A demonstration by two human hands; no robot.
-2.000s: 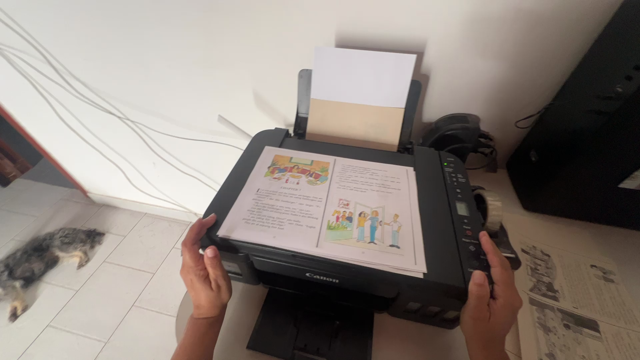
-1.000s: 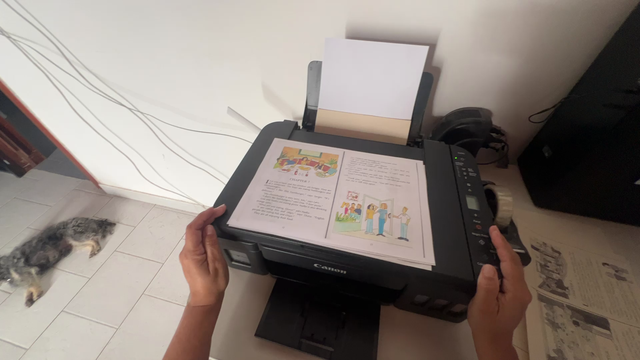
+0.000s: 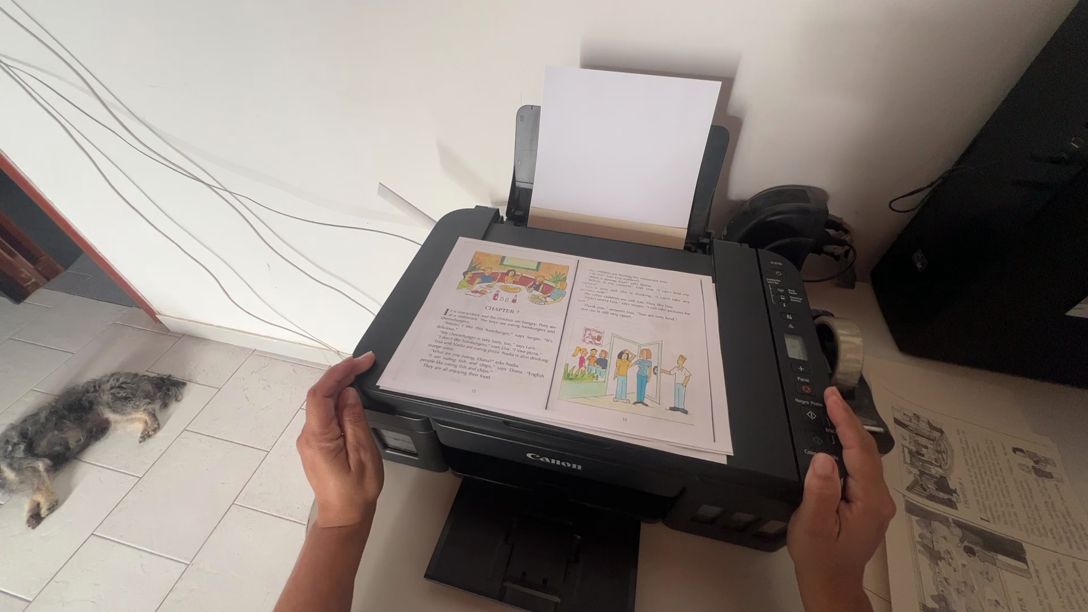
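Note:
A black Canon inkjet printer [image 3: 554, 460] stands on a pale table, its lid down. On the lid lie printed sheets [image 3: 510, 340] with colour drawings and text, slightly stacked. White paper [image 3: 625, 144] stands upright in the rear feed, with a tan sheet edge below it. The output tray [image 3: 535, 548] is out at the front. My left hand [image 3: 342, 442] touches the printer's front left corner with its fingertips, thumb raised. My right hand [image 3: 841, 510] is at the front right, fingers by the control panel [image 3: 799, 365]; neither hand grips a loose item.
A tape dispenser with a roll of tape [image 3: 844, 353] stands against the printer's right side. Printed pages [image 3: 977, 527] lie at the right. Behind are a dark device with cables [image 3: 778, 225] and a black cabinet [image 3: 986, 204]. A dog [image 3: 76, 425] lies on the tiled floor; cables hang along the wall.
The white paper in the rear feed leaves less of the tan sheet showing than two seconds ago. Both hands remain at the printer's sides. The view has shifted slightly.

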